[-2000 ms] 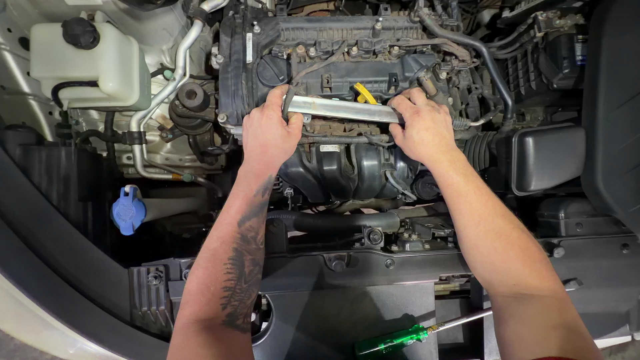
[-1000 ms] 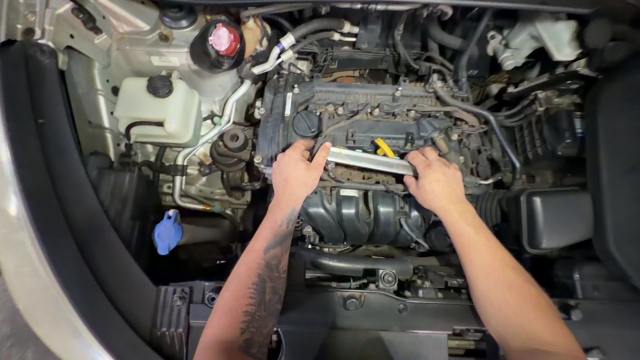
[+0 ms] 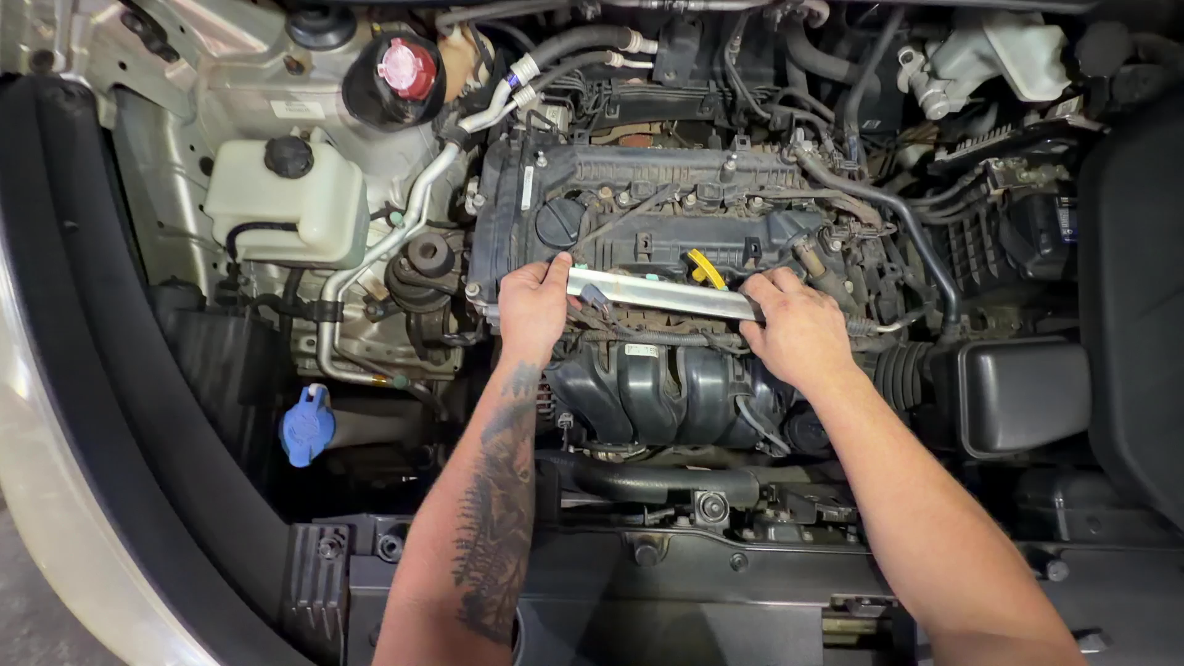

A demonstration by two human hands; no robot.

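A silvery metal rail (image 3: 661,294), likely a fuel rail, lies crosswise over the front of the engine, between the dark valve cover (image 3: 666,227) and the black plastic intake manifold (image 3: 657,393). My left hand (image 3: 536,310) grips its left end, thumb on top, just below the black oil filler cap (image 3: 560,223). Around its right end is my right hand (image 3: 797,326), fingers curled over the far side. The yellow dipstick handle (image 3: 706,269) stands right behind the rail, near my right hand. A grey connector (image 3: 595,296) on a wiring harness sits against the rail's near edge.
At the left are a white coolant reservoir (image 3: 282,203), metal pipes (image 3: 425,190) and a blue washer-fluid cap (image 3: 307,425). A red-capped reservoir (image 3: 407,69) stands farther back. The black air intake box (image 3: 1025,398) is at the right. The front crossmember (image 3: 684,560) runs below my forearms.
Both hands have kept hold of the rail's ends, which looks in about the same place on the engine. The view has shifted, so the green-handled screwdriver seen earliest is out of frame.
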